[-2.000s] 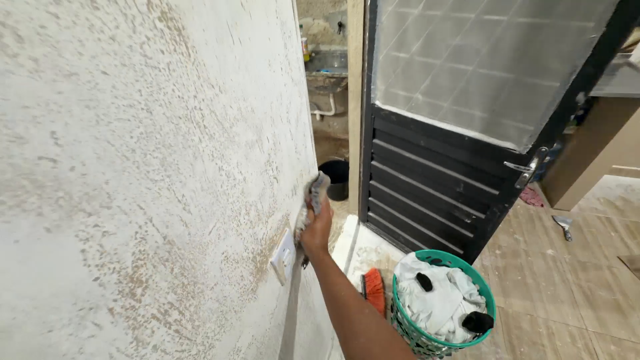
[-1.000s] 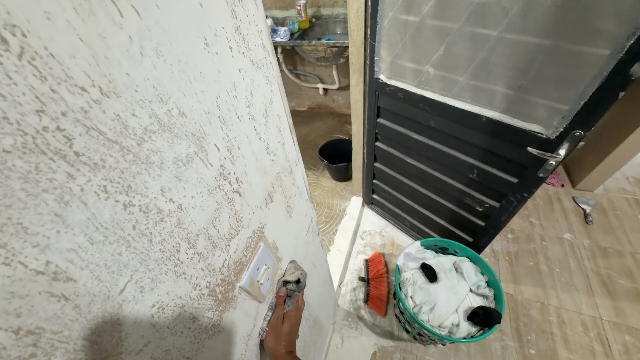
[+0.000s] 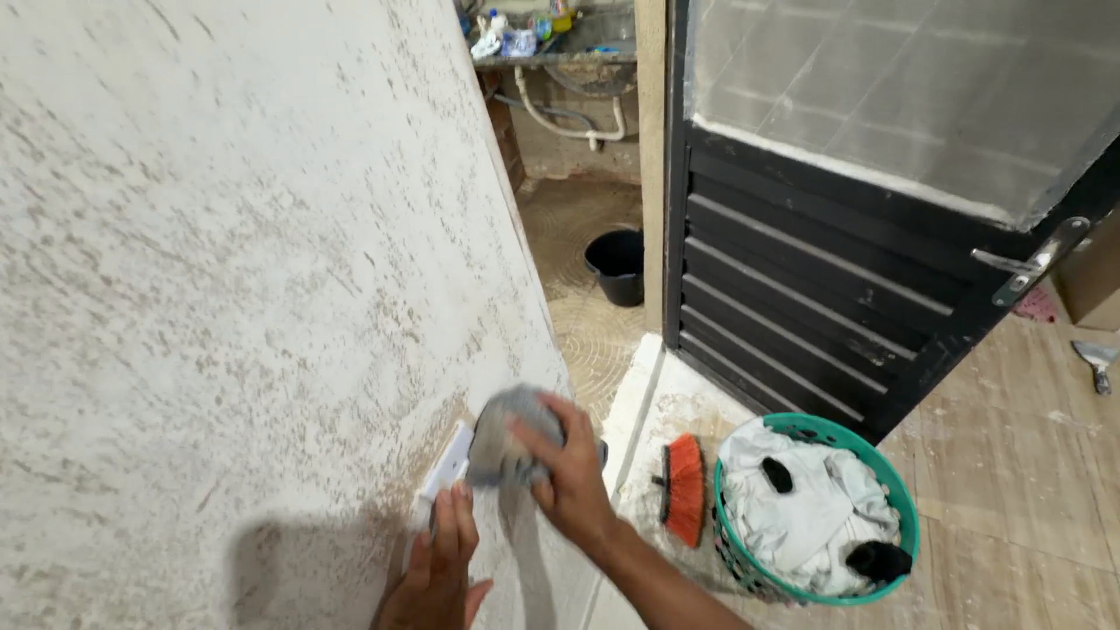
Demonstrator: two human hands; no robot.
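Note:
My right hand (image 3: 569, 468) grips a grey cloth (image 3: 516, 433), blurred, against the white, brown-speckled wall (image 3: 262, 262) near its edge. Just left of the cloth is a white wall outlet plate (image 3: 448, 464). The fingertips of my left hand (image 3: 446, 542) touch the plate's lower end; nothing shows in that hand, and part of its palm is hidden from view.
A green basket (image 3: 910, 516) of white clothes stands by a black metal door (image 3: 814, 254). An orange brush head (image 3: 684, 490) lies beside it. Beyond the doorway are a black bucket (image 3: 617, 267) and a sink (image 3: 604, 39). A scraper (image 3: 1096, 363) lies at far right.
My left hand has come into view at the outlet plate. The cloth now appears spread against the wall beside the plate, where a second ago it was bunched in a hand.

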